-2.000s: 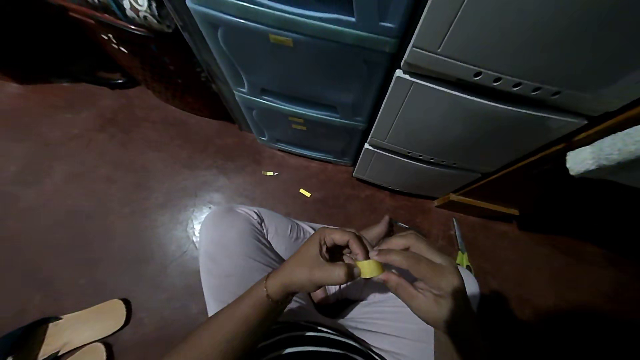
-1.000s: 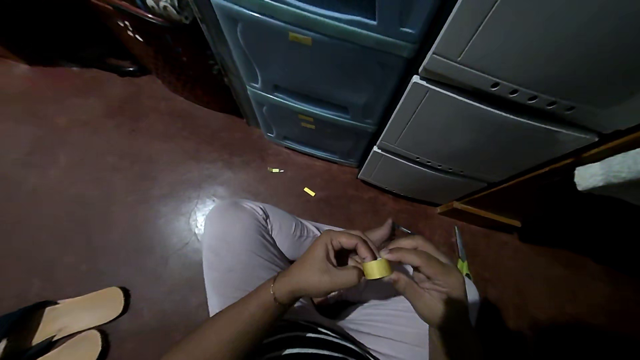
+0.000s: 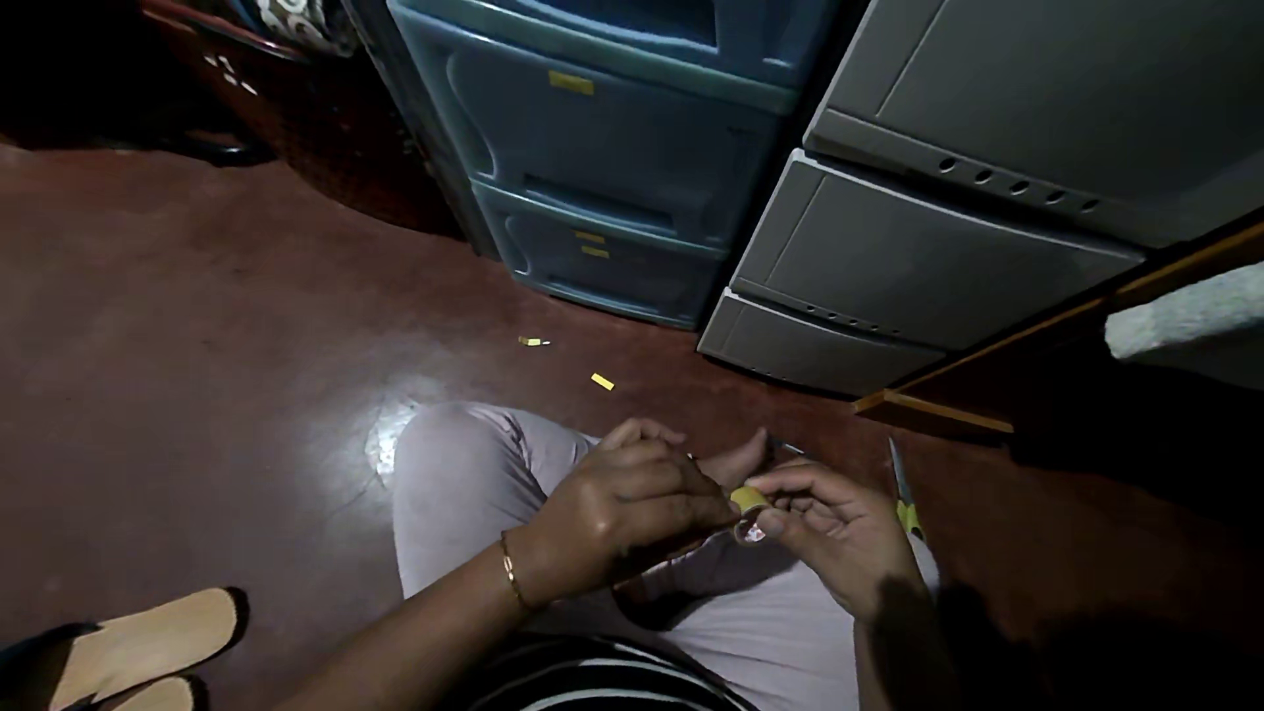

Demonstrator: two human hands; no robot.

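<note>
A small roll of yellow tape [image 3: 749, 499] is between my two hands, above my crossed legs. My right hand [image 3: 839, 528] grips the roll's right side between thumb and fingers. My left hand [image 3: 632, 499], with a bracelet at the wrist, is turned back up, and its fingertips touch the roll's left edge; its thumb is mostly hidden. Scissors with yellow-green handles [image 3: 908, 513] lie beside my right knee, blades pointing away. On the floor ahead lie a short yellow strip [image 3: 602, 381] and a smaller yellow scrap [image 3: 534, 342].
A blue plastic drawer unit [image 3: 632, 148] with yellow tape pieces on its fronts stands ahead, next to a grey drawer unit [image 3: 948, 257]. A dark red basket [image 3: 326, 118] is at the upper left. Tan sandals [image 3: 148, 642] lie at the lower left. Wooden furniture [image 3: 948, 410] stands at the right.
My left hand has turned over, from pinching the roll with thumb and finger to lying back up at its edge. The roll is now tilted, with its core showing.
</note>
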